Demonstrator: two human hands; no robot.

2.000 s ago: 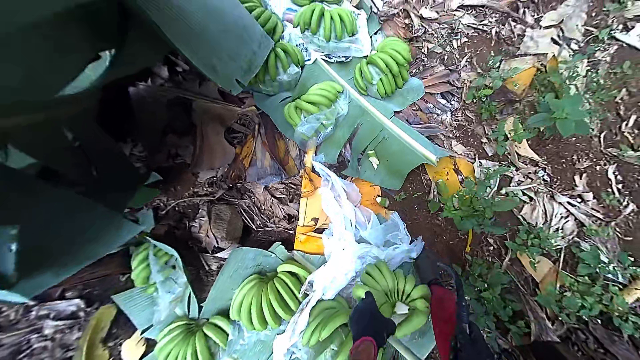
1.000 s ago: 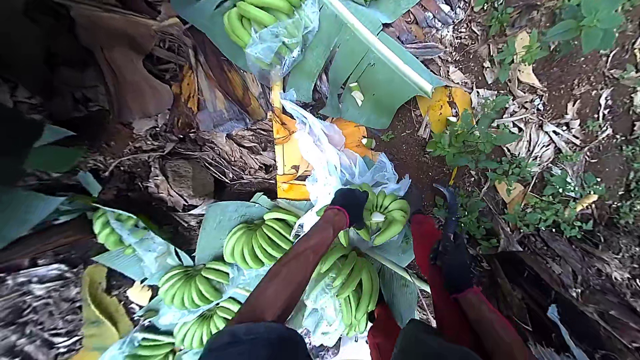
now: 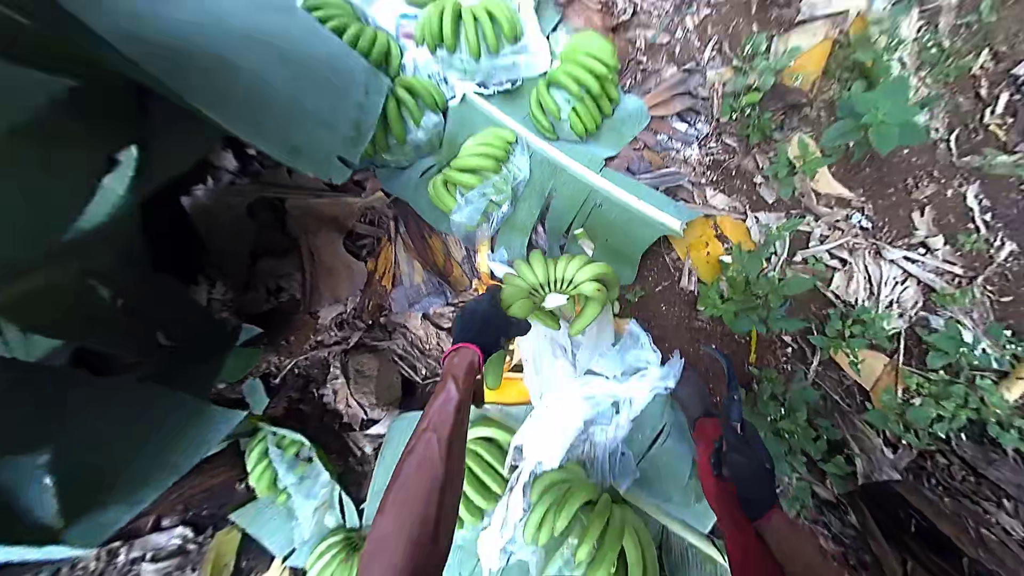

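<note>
My left hand (image 3: 485, 320), in a black glove, grips the left side of a green banana hand (image 3: 560, 290) whose pale cut crown faces up. Beneath and below that fruit lies crumpled clear plastic film (image 3: 572, 400). My right hand (image 3: 746, 464), also black-gloved, is shut on a curved knife (image 3: 730, 384) with a dark blade, low at the right beside a red garment. Near the bottom, more green bananas (image 3: 596, 520) rest on a banana leaf by the plastic. A single green banana (image 3: 495, 370) shows just below my left hand.
Several banana hands (image 3: 578, 84) lie on a large banana leaf (image 3: 592, 188) above, some wrapped in plastic. Big dark leaves (image 3: 264, 80) hang at the left. Dry leaf litter and a cut stump (image 3: 374, 378) lie left of my arm; weeds (image 3: 756, 296) grow at the right.
My left hand has moved upward with a banana hand, which lay among the lower bananas one second ago. The curved knife remains in my right hand. The view has shifted.
</note>
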